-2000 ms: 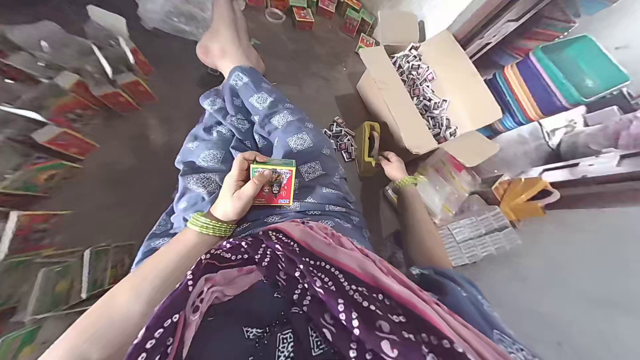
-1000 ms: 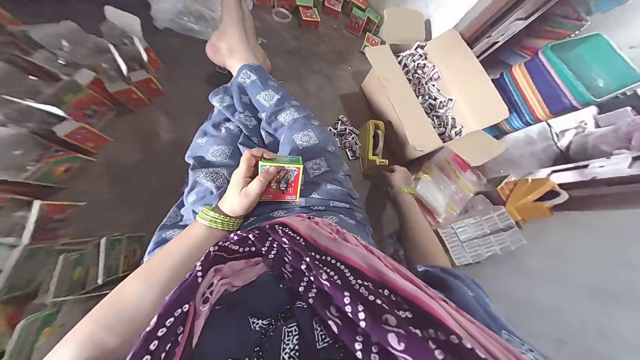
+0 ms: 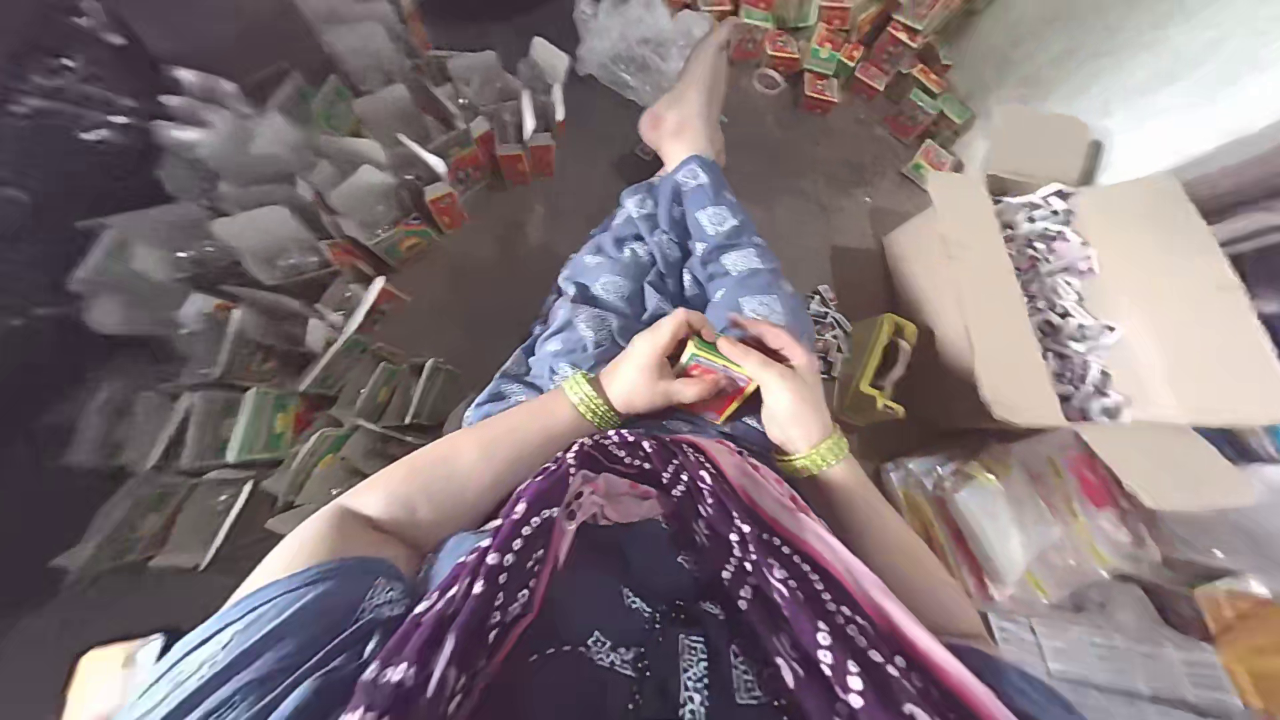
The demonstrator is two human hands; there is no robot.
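Over my lap, my left hand point(image 3: 665, 370) grips a small red, green and yellow printed carton point(image 3: 718, 382) by its left side. My right hand point(image 3: 782, 382) is on the carton's upper right side, fingers curled around its edge. Whether anything else lies between the fingers is hidden. On the floor just right of my right hand stands a yellow tape dispenser point(image 3: 880, 370), beside a small heap of little printed pieces point(image 3: 830, 330).
An open cardboard box point(image 3: 1150, 300) of small wrapped pieces stands at the right, with plastic packets point(image 3: 1010, 510) below it. Many open cartons point(image 3: 270, 420) line the floor at left. Closed cartons point(image 3: 820, 92) lie beyond my bare foot, near a clear plastic bag point(image 3: 635, 45).
My right hand has come from beside the tape dispenser to the carton on my lap. The carton is now tilted between both hands. The view has swung left.
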